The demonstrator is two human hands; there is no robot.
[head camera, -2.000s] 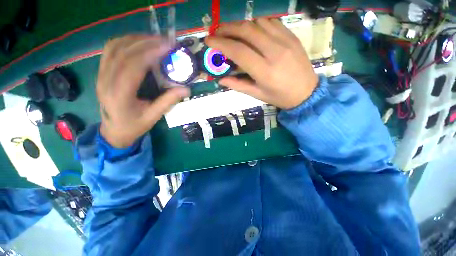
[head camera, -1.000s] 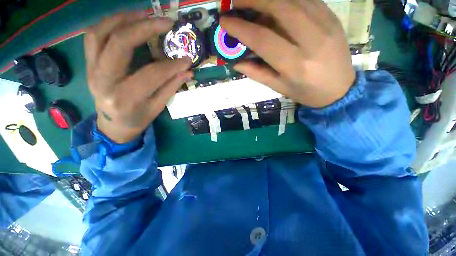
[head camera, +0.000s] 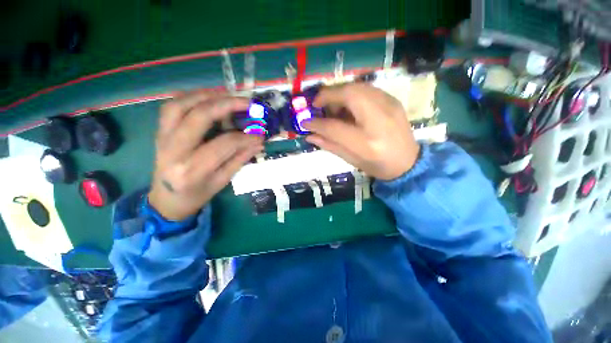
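My left hand (head camera: pixel 201 149) grips a round black watch body (head camera: pixel 255 119) between fingers and thumb; its lit face shows white with blue and purple bands. My right hand (head camera: pixel 367 127) grips a second watch body (head camera: pixel 303 115) beside it, its face lit white, pink and purple. Both are held side by side over the cream fixture strip (head camera: pixel 412 94), near the red tape (head camera: pixel 301 65). The hands hide the undersides of both watches and part of the strip. A white strip (head camera: pixel 295 171) and black taped modules (head camera: pixel 305 193) lie nearer me.
At left are several dark round units (head camera: pixel 94 132), a watch with a red screen (head camera: pixel 93 191) and a paper sheet (head camera: pixel 30 231) with a black disc. At right are wires (head camera: pixel 529 141) and a white tray (head camera: pixel 544 191) of dark pockets. Black units lie beyond the fixture.
Both watch faces have changed: the right one from a pink and cyan ring, the left one from a busy white pattern. The view has shifted; both hands still hold the watches.
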